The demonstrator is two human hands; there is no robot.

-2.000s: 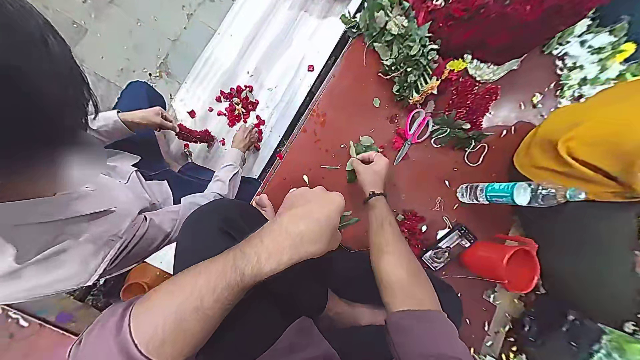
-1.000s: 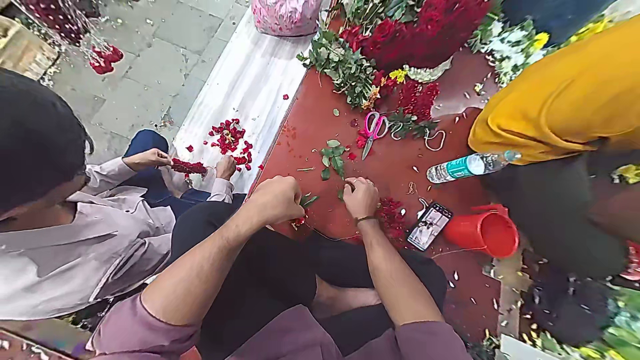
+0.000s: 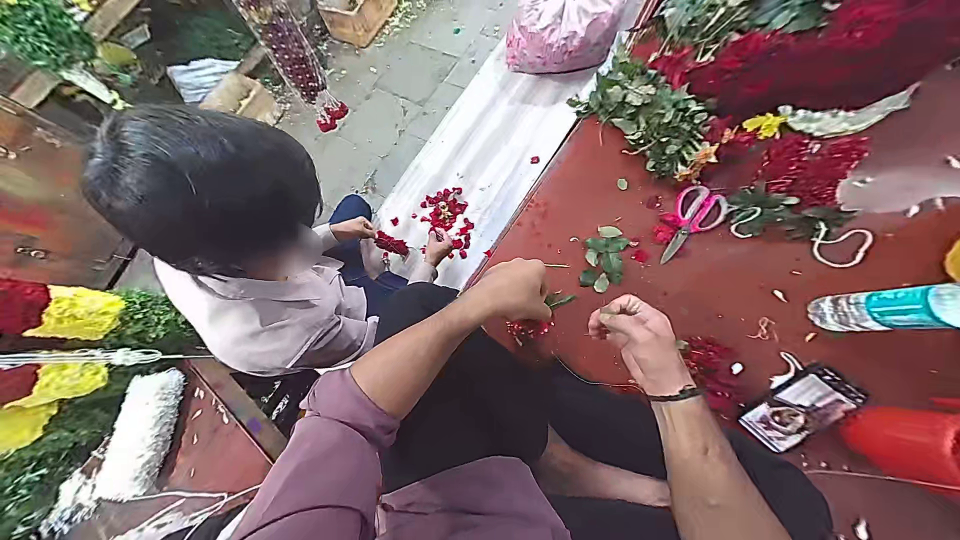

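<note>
My left hand is closed around a small green stem and leaves, above red petals at the edge of the red board. To its right, my right hand is raised with thumb and fingertips pinched; whether something thin is between them cannot be told. A thin thread runs below it toward the wrist. A sprig of green leaves lies on the board beyond both hands. Pink-handled scissors lie farther right, blades toward me. Red petals lie beside my right wrist.
At left a person handles a red flower string over petals on a white slab. Around the board stand leafy stems, a water bottle, a phone and a red plastic mug. A petal-filled bag is at the top.
My right hand has lifted from the board and turned, with its fingertips now raised. My left hand stays near the board's edge. The view has shifted toward the left.
</note>
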